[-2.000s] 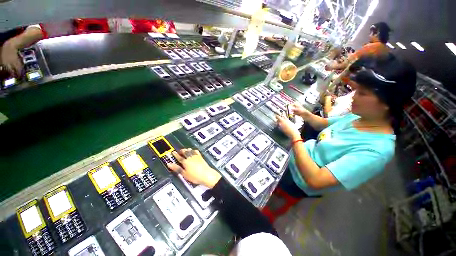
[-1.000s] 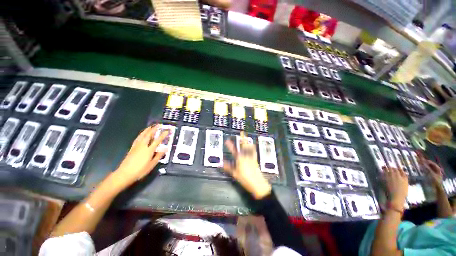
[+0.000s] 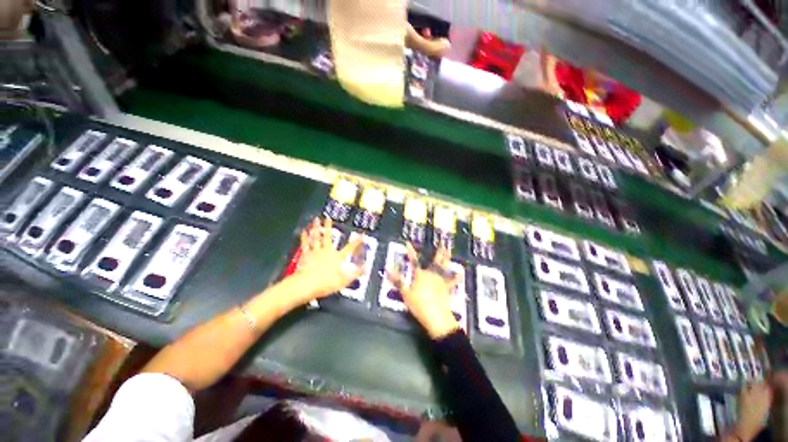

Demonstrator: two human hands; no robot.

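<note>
A thin clear tray [image 3: 413, 325] lies on the dark green worktop in front of me. Its far row holds several yellow-edged screen and keypad assemblies [image 3: 416, 216]. Its near row holds several white phone housings [image 3: 492, 301], each with a dark oval. My left hand [image 3: 325, 262] lies over the left end of the near row, fingers spread, partly covering the housings there. My right hand [image 3: 428, 290] is over the middle housings, fingers apart, partly covering them. Fingertip contact is blurred. A red strip [image 3: 294, 262] shows beside my left hand at the tray's left edge.
Trays of white housings lie left [image 3: 162, 229] and right [image 3: 566, 312]. The green conveyor [image 3: 285, 129] runs beyond the worktop, with more trays across it. A pale yellow sheet [image 3: 369, 52] hangs overhead. Another person's hand [image 3: 753, 409] is at lower right. A brown-edged box [image 3: 86, 371] stands lower left.
The view has turned, shifting the tray down and right in the picture. My left hand has moved further over the left housings. My right hand remains over the middle ones. The red strip now shows.
</note>
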